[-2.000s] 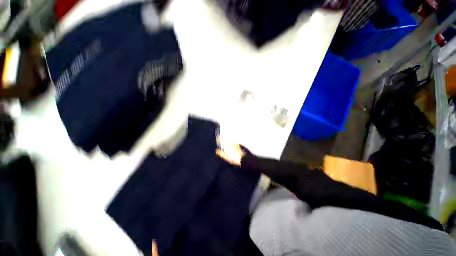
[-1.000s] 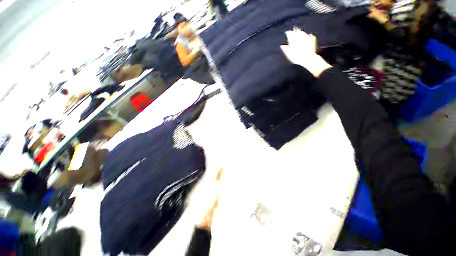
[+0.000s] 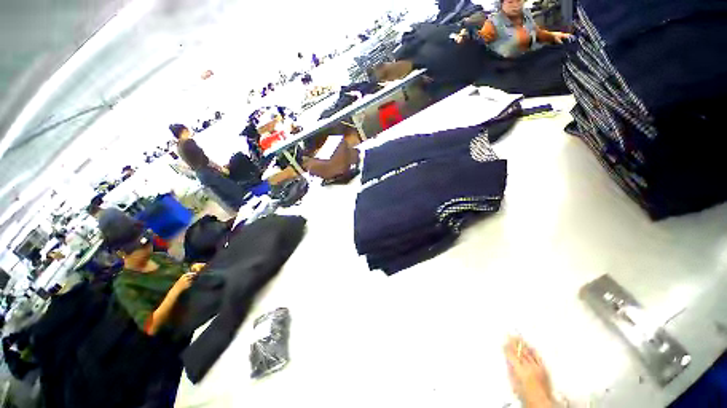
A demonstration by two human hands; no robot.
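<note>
My left hand (image 3: 529,371) is at the bottom, right of centre, over the white table (image 3: 383,335). It is blurred and overexposed; a thin pale streak shows at the fingers, but I cannot tell whether it is a held tool. My right hand is not in view. A low pile of dark garment bodies (image 3: 414,207) with checked edges lies across the table. A tall dark stack (image 3: 677,103) with many checked edges stands at the upper right. A silver metal plate (image 3: 635,328) lies right of my left hand.
A clear bag with dark contents (image 3: 270,343) lies at the left. Black garments (image 3: 259,271) drape over the left table edge beside a person in a cap (image 3: 147,279). Another person (image 3: 512,30) is at the far side. A blue bin (image 3: 705,390) shows at the lower right corner.
The view has swung left and up, so the pile, stack and plate appear farther right. My right hand, earlier on the tall stack, has left the picture. My left hand remains near the plate.
</note>
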